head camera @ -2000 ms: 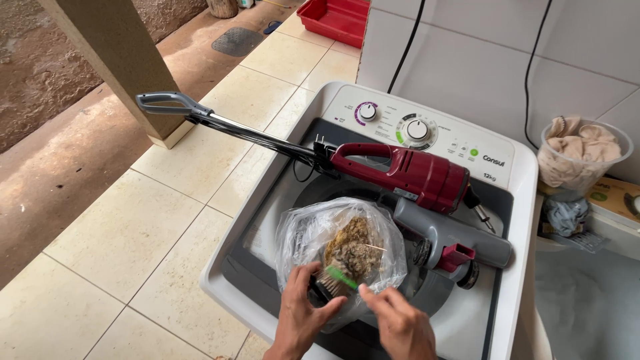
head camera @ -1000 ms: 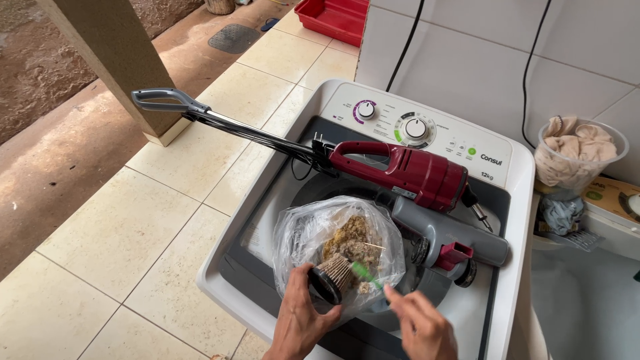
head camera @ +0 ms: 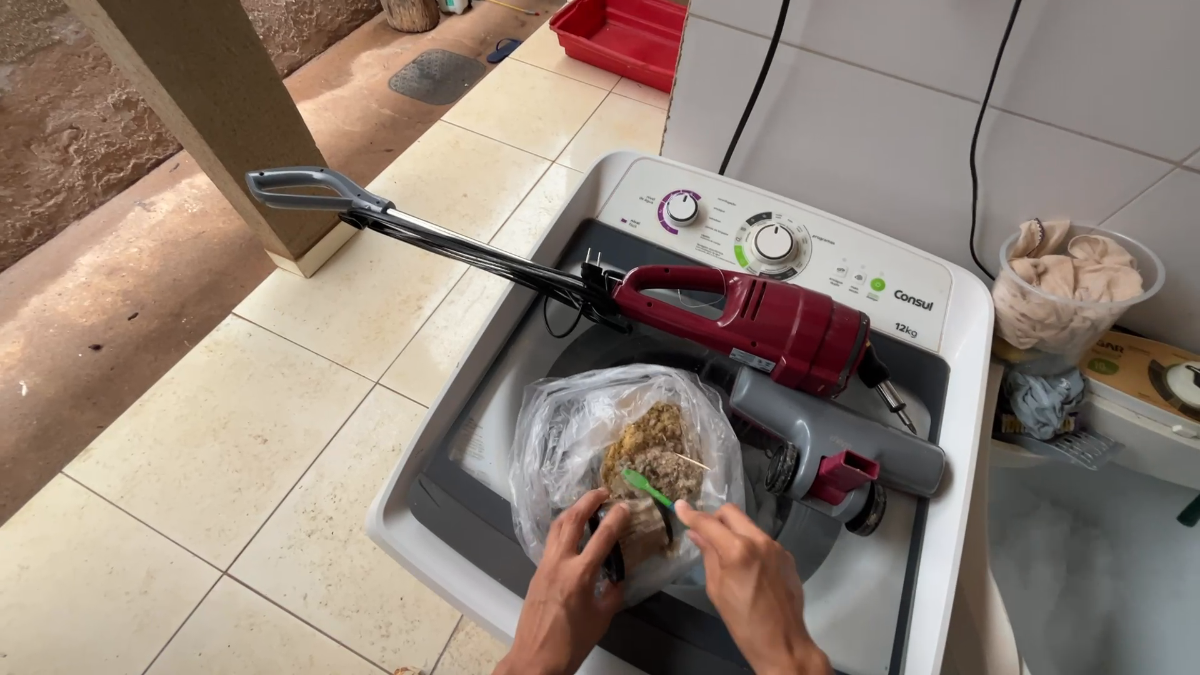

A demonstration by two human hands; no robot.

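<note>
My left hand point(head camera: 574, 586) grips a pleated vacuum filter point(head camera: 645, 532) by its black rim, over the near side of a clear plastic bag point(head camera: 562, 441). Clumps of grey and yellowish dust and debris point(head camera: 661, 450) lie in the bag, along with a thin stick. Between the fingers of my right hand point(head camera: 745, 581) is a small green brush point(head camera: 647, 486), its head just above the filter. The bag rests on the lid of a white washing machine point(head camera: 970, 375). Behind it lies a dark red stick vacuum cleaner point(head camera: 750, 323), with its grey floor head point(head camera: 844, 436) to the right of the bag.
A tub of beige cloths point(head camera: 1078, 281) stands at the right, above a sink basin point(head camera: 1097, 562). Black cables hang on the tiled wall point(head camera: 862, 122). A pillar point(head camera: 216, 122) rises at the left beside the tiled floor point(head camera: 225, 412); a red tray point(head camera: 623, 42) sits at the back.
The filter, tilted with its black rim facing up a second ago, now lies with its pleated side more toward the view. The green brush has moved from beside the filter to over its far edge.
</note>
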